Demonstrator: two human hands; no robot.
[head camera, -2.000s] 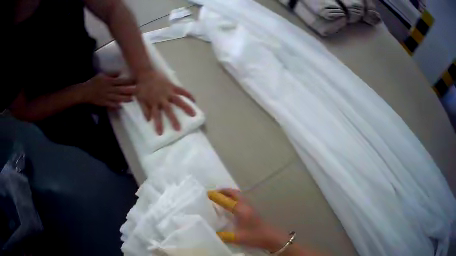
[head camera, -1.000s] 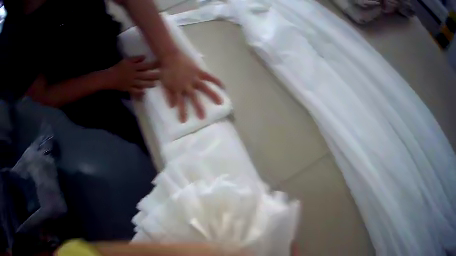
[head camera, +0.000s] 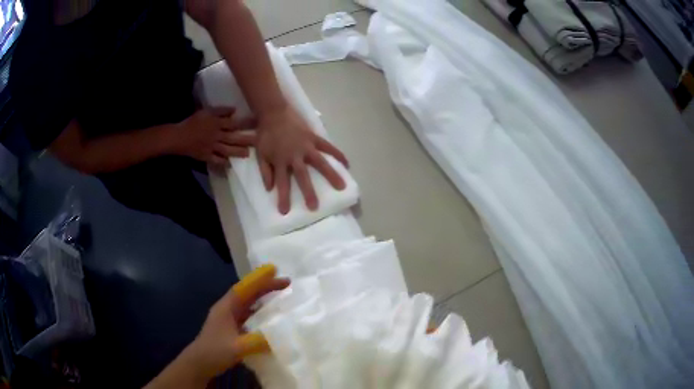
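Observation:
The white pleated heading (head camera: 358, 334) lies fanned out at the near end of the curtain strip, its ruffles running off the bottom edge. My left hand (head camera: 228, 323), with yellow finger cots, is at its left edge, fingers apart and touching the ruffles. My right hand is hidden behind the ruffles except for a small orange tip (head camera: 432, 330); its grip cannot be seen. Further up, another person's two hands rest on the folded white curtain (head camera: 323, 190), one spread flat near its folded end.
A long waiting sheer curtain (head camera: 525, 167) lies across the table (head camera: 426, 197). A white tieback (head camera: 327, 50) lies near its far end. Strapped grey bundles (head camera: 574, 34) sit at the far right. The other person stands at the left, above a pale plastic crate (head camera: 65, 281) off the table.
The ruffles have spread towards the right. My left hand now shows at their left edge; my right hand, seen at the right edge two seconds ago, is almost hidden. The other person's hands stay on the folded curtain.

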